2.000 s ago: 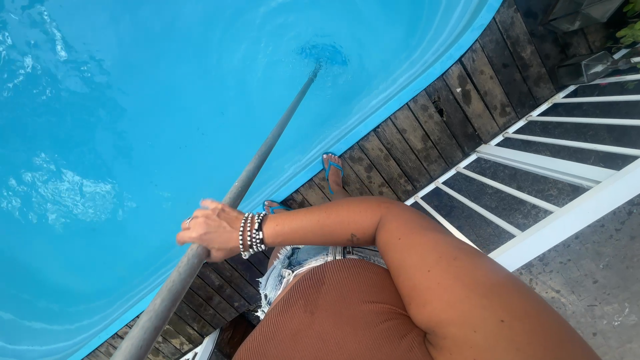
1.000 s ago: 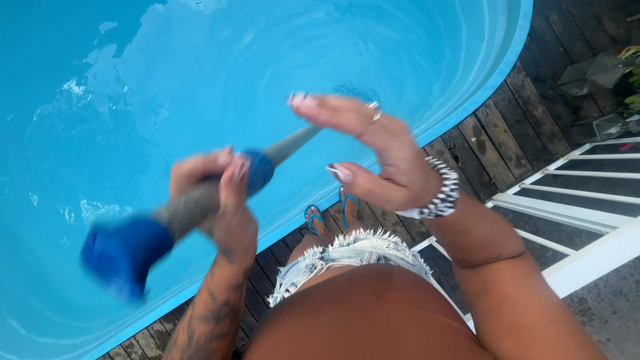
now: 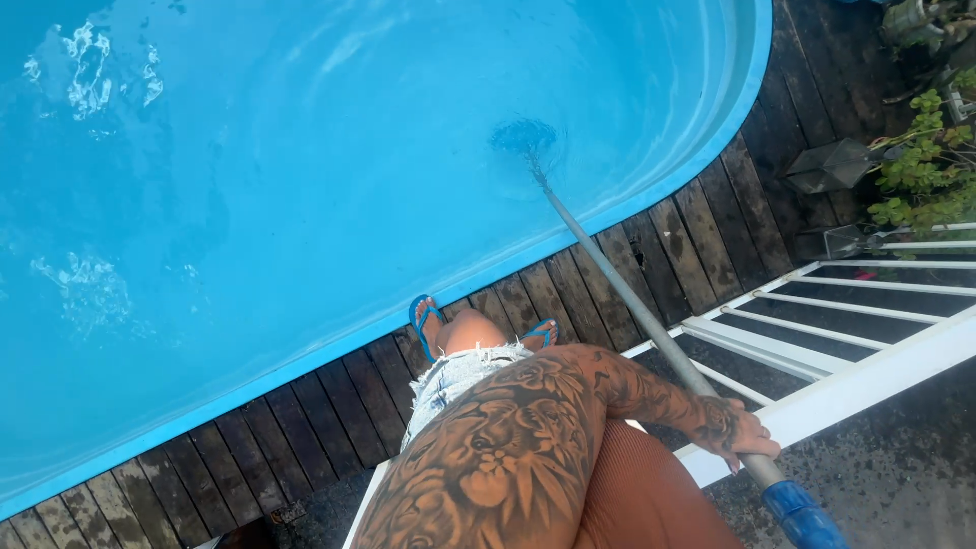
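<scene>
My left hand, at the end of the tattooed arm that crosses my body, is closed around a long grey pole just above its blue end grip. The pole slants up and left over the deck and the pool edge. Its far end dips into the pool water, where a blurred blue head shows under ripples. My right hand is out of view.
A white metal railing runs along the right, close beside the pole and my left hand. Wooden deck boards border the blue pool rim. Lanterns and a leafy plant stand at the upper right. My feet in flip-flops are by the rim.
The pole's near end has swung from the left side to the right, over the railing. One second ago both hands were near the pole; now only my tattooed left arm shows, its hand holding it.
</scene>
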